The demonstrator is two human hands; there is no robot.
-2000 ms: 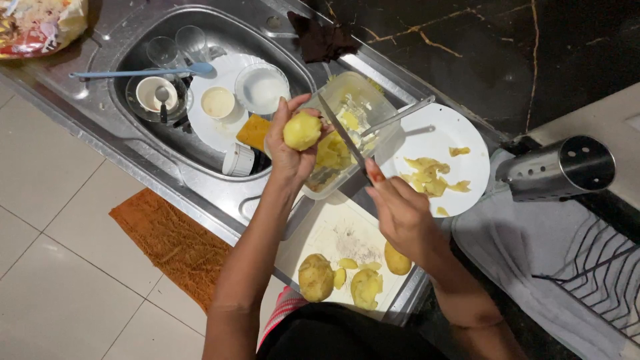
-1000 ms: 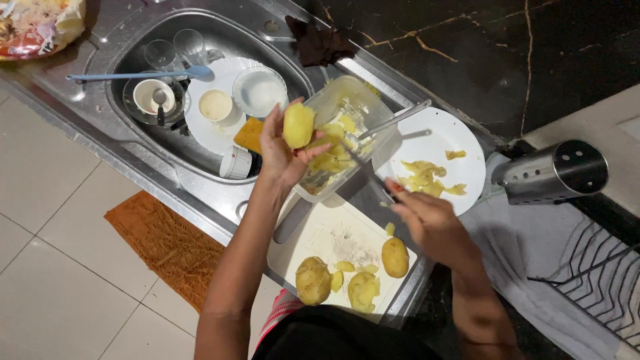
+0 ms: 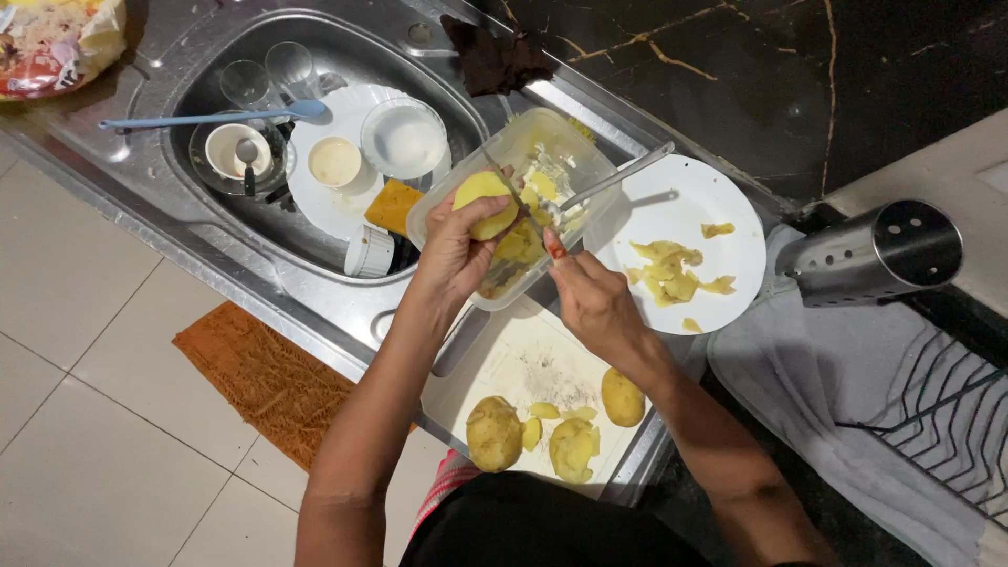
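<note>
My left hand (image 3: 461, 252) holds a peeled potato (image 3: 487, 206) over the near left side of a clear plastic container (image 3: 516, 291). In my right hand (image 3: 594, 295) is a knife (image 3: 516, 193), its blade against the potato. Potato pieces and a white substance lie in the container, where a metal utensil (image 3: 618, 178) leans on the rim. Right of it, a white plate (image 3: 720, 205) bears potato peelings (image 3: 669, 272). Below, on a white cutting board (image 3: 504, 350), rest an unpeeled potato (image 3: 494, 433), another potato (image 3: 623, 398), a partly peeled one (image 3: 573, 450) and small pieces.
The steel sink (image 3: 315, 264) holds glasses, a white plate, bowls, a yellow sponge (image 3: 393, 206) and a blue spoon (image 3: 213, 120) across its rim. A dark cloth (image 3: 492, 59) lies behind. At right stand a perforated steel holder (image 3: 850, 256) and a black wire rack (image 3: 937, 425) on a grey cloth.
The knife, apart from the potato one second ago, is now against it. My left hand and the potato have moved over the container.
</note>
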